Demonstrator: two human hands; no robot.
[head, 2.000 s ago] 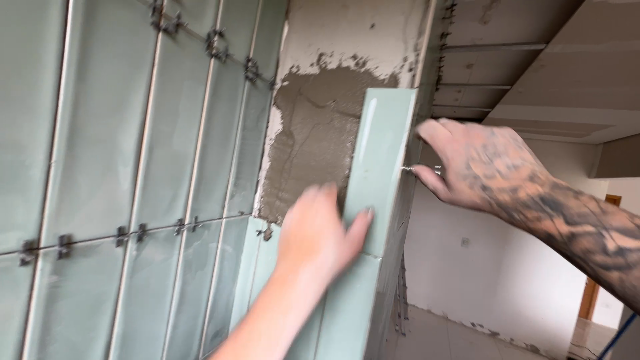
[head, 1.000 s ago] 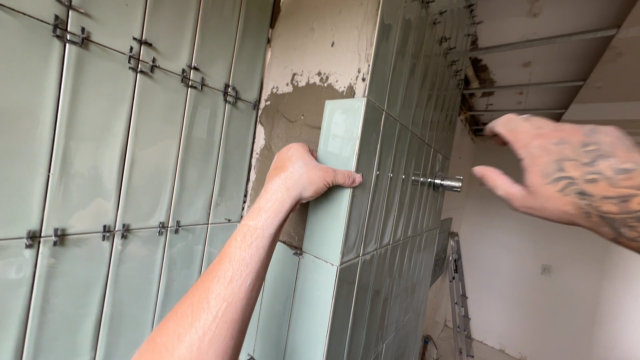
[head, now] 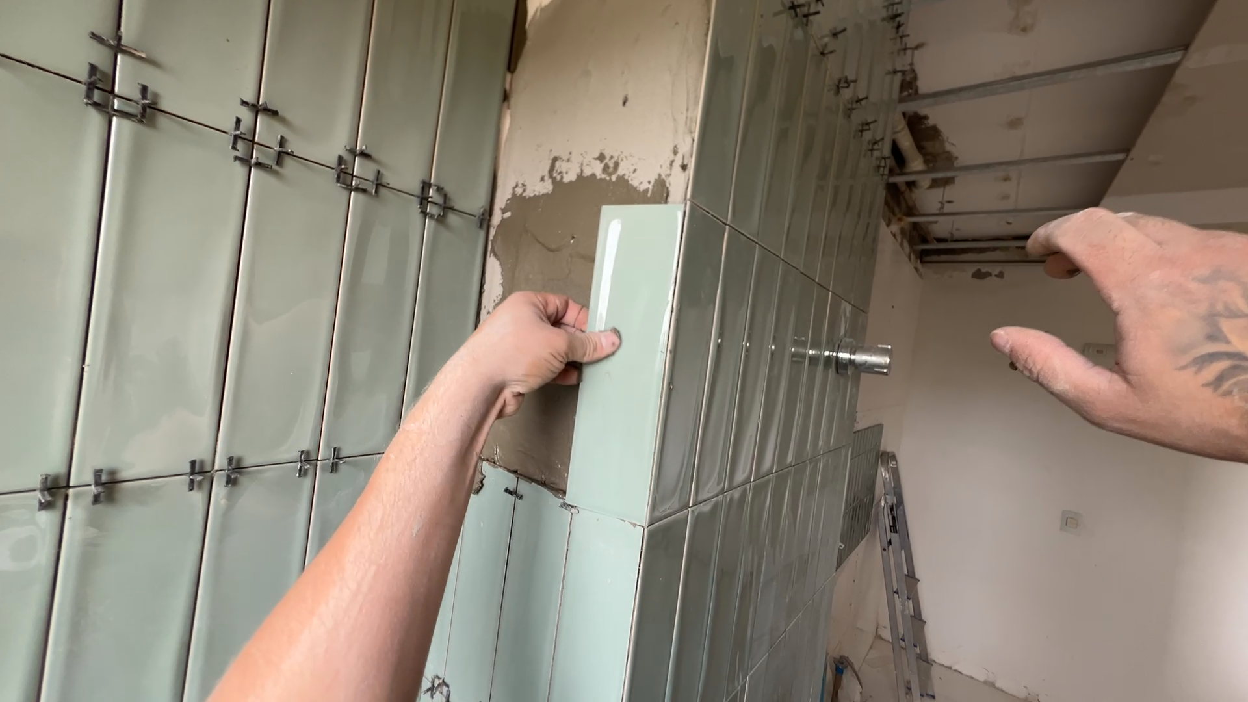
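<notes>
My left hand (head: 546,346) grips the left edge of a pale green glazed wall tile (head: 629,390), its thumb on the tile's face and its fingers behind the edge. The tile stands upright at the outer corner, above a lower row of matching tiles (head: 603,585). Wet grey adhesive (head: 546,234) covers the wall to its left. My right hand (head: 1121,322), tattooed on the back, hangs in the air at the right with thumb and fingers apart, holding nothing. A metal pipe fitting (head: 863,358) juts from the tiled side wall between the hands.
Tiles with black plastic spacers (head: 249,146) cover the left wall. Bare plaster (head: 614,88) shows above the adhesive. Behind on the right are an aluminium ladder (head: 902,575), a white wall (head: 1014,439) with a switch, and metal ceiling profiles (head: 1043,80).
My right hand has moved away from the tile's right edge, where it was two seconds ago. My left hand has shifted from the tile's face to its left edge. The view has swung.
</notes>
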